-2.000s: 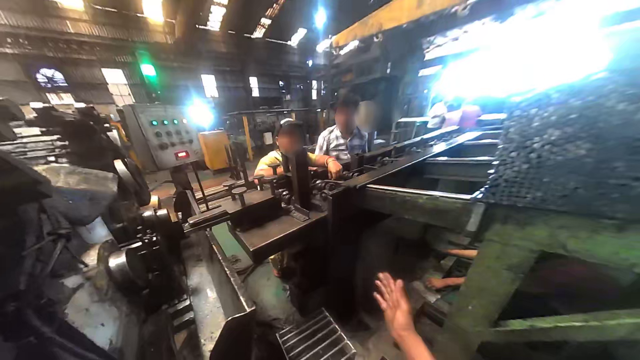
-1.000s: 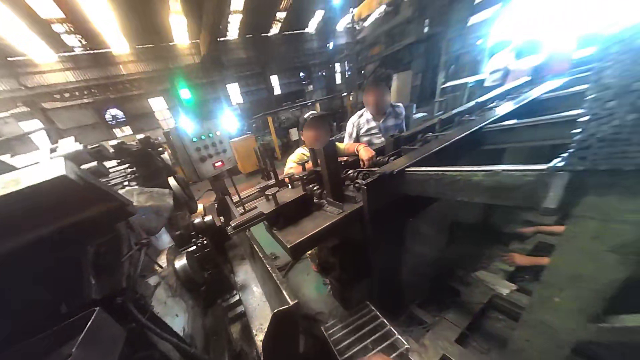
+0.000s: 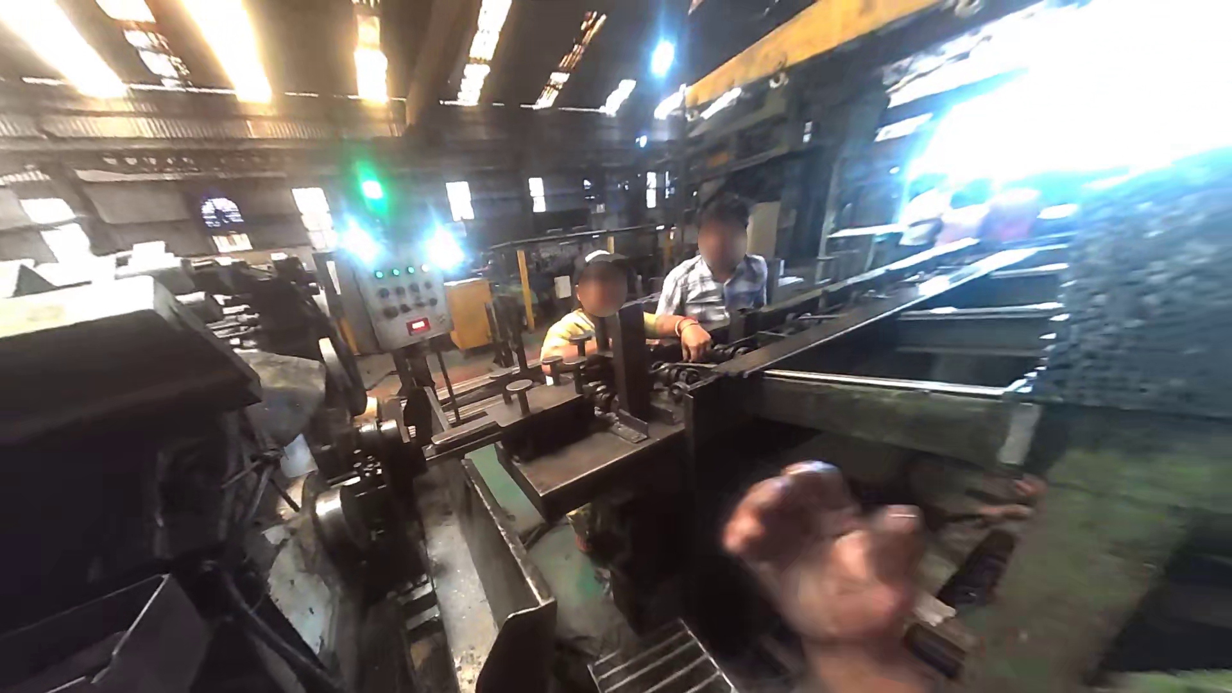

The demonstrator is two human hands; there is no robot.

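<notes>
My right hand [image 3: 833, 563] is raised at the lower right, blurred, with its palm side towards me. Its fingers are bent and a gap separates them from the thumb; nothing shows in it. Behind it lies the dark space beneath a steel frame beam [image 3: 885, 414]. To its left stands a steel machine table [image 3: 597, 462] with upright posts and round-headed bolts [image 3: 520, 387]. My left hand is out of view. Across the table, a co-worker's hand [image 3: 695, 342] rests by the rollers or fittings, whose exact kind I cannot tell.
Two people stand beyond the table. Another person's hands [image 3: 1011, 505] show low behind the beam. A control panel [image 3: 404, 303] with lit buttons stands left of centre. Dark machinery [image 3: 96, 414] fills the left, a slatted metal grate [image 3: 664, 664] the bottom, a green-stained beam [image 3: 1078, 539] the right.
My right hand has come back into fuller view and looks larger and closer; its fingers, spread two seconds ago, are now bent. The view has swung between frames.
</notes>
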